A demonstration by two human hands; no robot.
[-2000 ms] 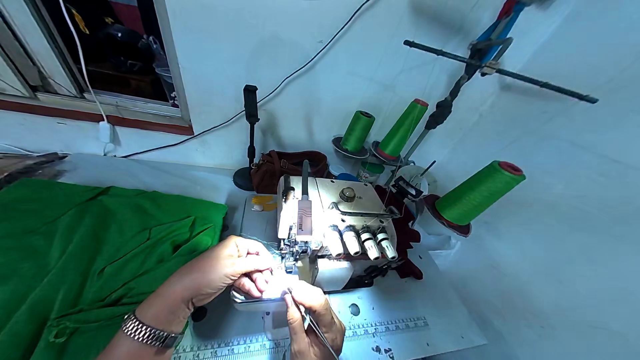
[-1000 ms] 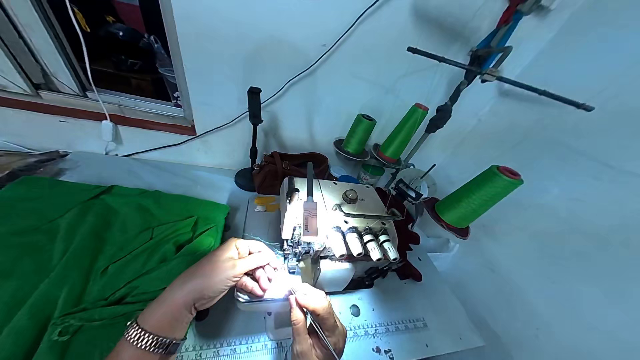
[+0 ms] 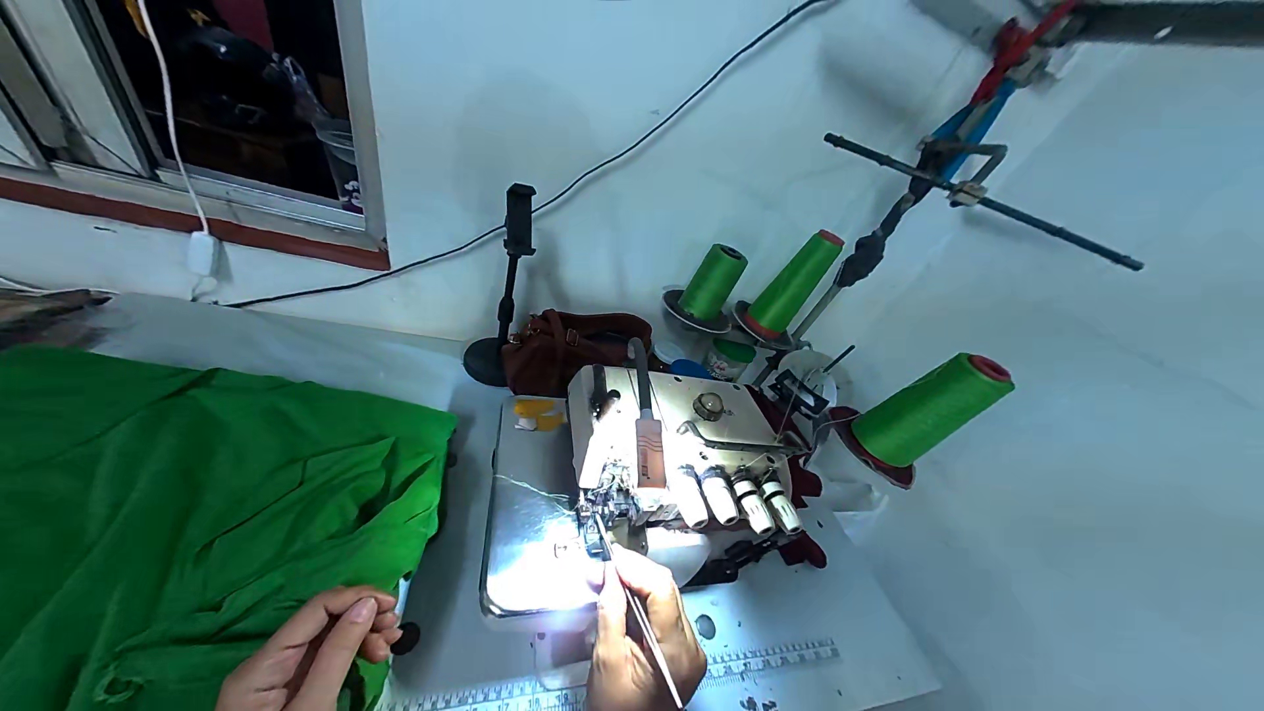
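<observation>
My right hand (image 3: 642, 632) grips metal tweezers (image 3: 647, 627), their tips up at the needle area of an overlock sewing machine (image 3: 691, 415). A lamp lights that spot brightly. Over the edge of the green fabric (image 3: 217, 513) is my left hand (image 3: 316, 652), thumb and fingertips pinched together; whether a thread is between them cannot be told. A pale thread (image 3: 533, 489) trails from the needle area across the metal cloth plate (image 3: 523, 533). Green thread cones (image 3: 933, 410) stand behind and to the right of the machine.
Behind the machine are a brown pouch (image 3: 563, 346) and a black stand (image 3: 509, 286). A ruler tape (image 3: 770, 662) runs along the table's front. A thread stand pole (image 3: 889, 217) rises at right. A black cable (image 3: 612, 158) crosses the wall beside a window (image 3: 247, 109).
My left hand has moved from the needle area down and left to the fabric's edge. My right hand's tweezers have moved up to the needle area.
</observation>
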